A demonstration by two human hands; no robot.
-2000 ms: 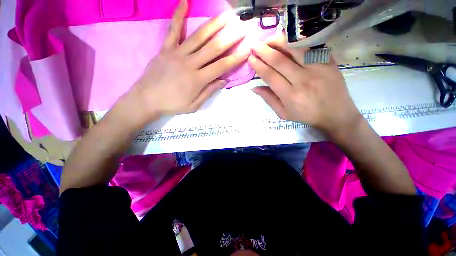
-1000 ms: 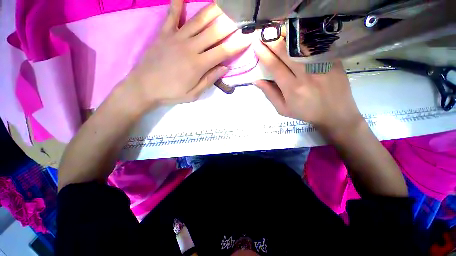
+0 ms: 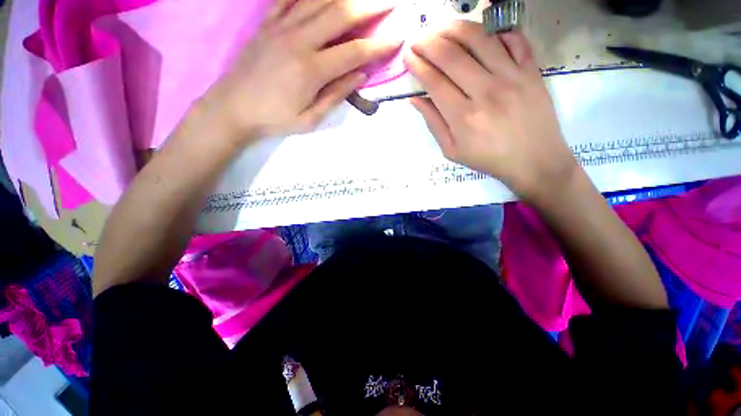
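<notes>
A light-pink piece (image 3: 199,49) joined with magenta cloth (image 3: 75,24) lies on the machine bed at the upper left. Its curved edge with a stitched line shows between the hands, near the glare. My left hand (image 3: 280,73) lies flat on the pink cloth, fingers spread. My right hand (image 3: 487,101) rests at the cloth's right edge, fingertips near those of my left hand. Neither hand is seen gripping the cloth. The needle area is at the top edge, lost in glare and cut off.
Black shears (image 3: 707,75) lie on the bed at right. A ridged metal knob (image 3: 504,16) stands just above my right hand. A dark curved piece (image 3: 362,103) lies by the cloth edge. Magenta bundles (image 3: 236,276) and blue baskets (image 3: 699,313) are below the table.
The view has tilted down, so the machine head has left the top of the picture. Since the earliest frame, the cloth's curved edge has shifted and the dark curved piece has come into view.
</notes>
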